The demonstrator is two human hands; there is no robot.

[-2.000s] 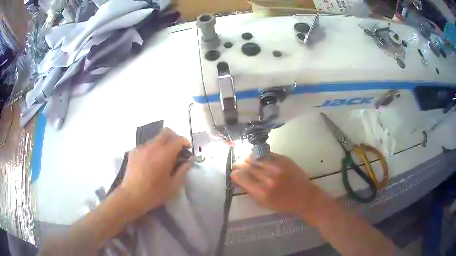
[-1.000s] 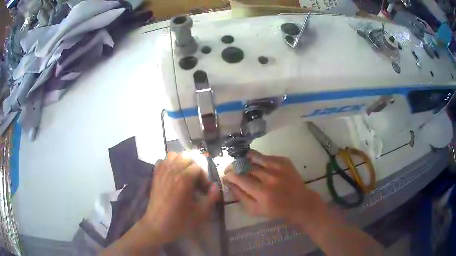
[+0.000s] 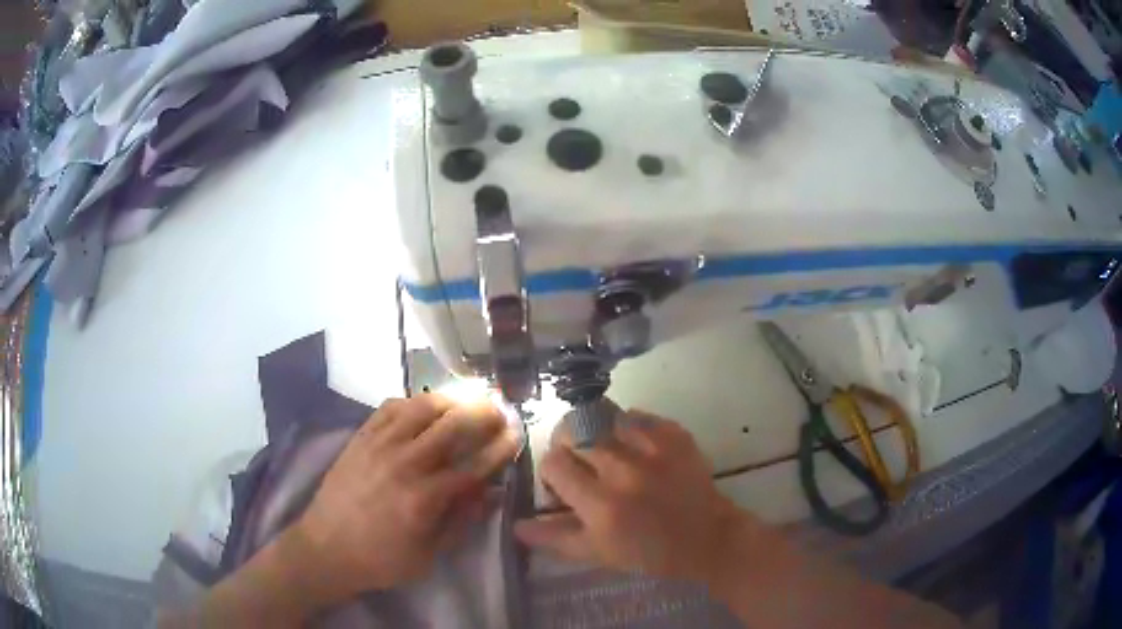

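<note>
The workpiece, purple-grey cloth [image 3: 295, 396], lies left of the needle and hangs toward my lap, with a paler part below. A narrow dark seam edge [image 3: 517, 485] runs from the lit presser foot [image 3: 523, 412] toward me. My left hand [image 3: 412, 485] lies flat on the cloth just left of the seam, fingertips near the foot. My right hand [image 3: 634, 492] is right of the seam, fingers bent beside the tension dial [image 3: 591, 420], fingertips at the seam edge. Whether the right fingers pinch the cloth is unclear.
The white machine head [image 3: 664, 197] spans the back. Scissors [image 3: 810, 383] with green and yellow-orange handles lie to the right, near white scraps [image 3: 904, 350]. A heap of grey and purple cut pieces [image 3: 160, 123] is at the far left. A measuring strip [image 3: 640, 602] runs along the front edge.
My left hand has moved right to beside the foot, with the cloth under it. My right hand has shifted slightly toward me. The camera view has also shifted.
</note>
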